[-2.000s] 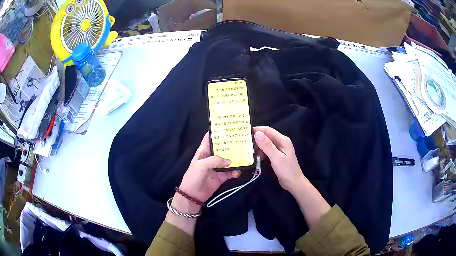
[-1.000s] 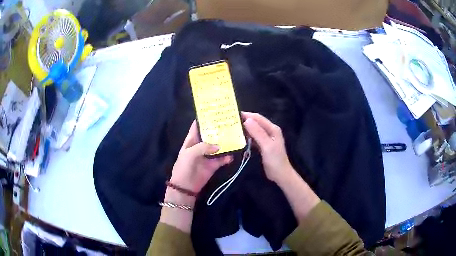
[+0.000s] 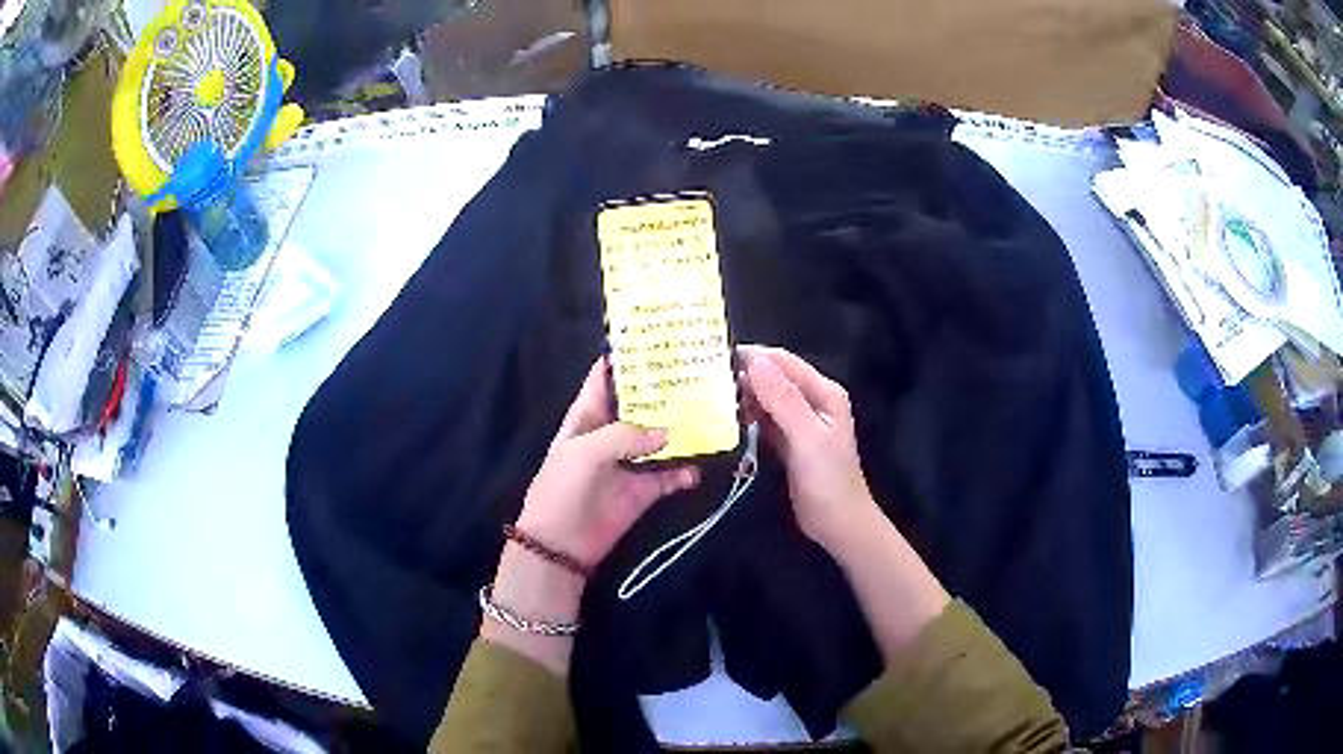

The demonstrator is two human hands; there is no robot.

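Note:
A smartphone (image 3: pixel 670 327) with a bright yellow screen and rows of text is held upright over the black garment. My left hand (image 3: pixel 597 479) grips its lower left part, the thumb on the screen's bottom edge. My right hand (image 3: pixel 807 439) is at the phone's lower right side, fingers against its edge. A white wrist strap (image 3: pixel 685 542) hangs from the phone's lower right corner. The black garment (image 3: pixel 943 383) lies spread on the white table (image 3: pixel 177 552), with a white neck label (image 3: pixel 728 143) near its top.
A yellow fan (image 3: pixel 211 89) stands at the back left beside a blue bottle (image 3: pixel 228 221) and papers. White papers with a ring-shaped roll (image 3: pixel 1249 254) lie at the right. A small black item (image 3: pixel 1161 464) lies right of the garment. Brown board (image 3: pixel 899 52) is behind the table.
The view has shifted slightly between frames. The phone tilted a little to the left one second ago and is more upright now. Both hands keep their places on it.

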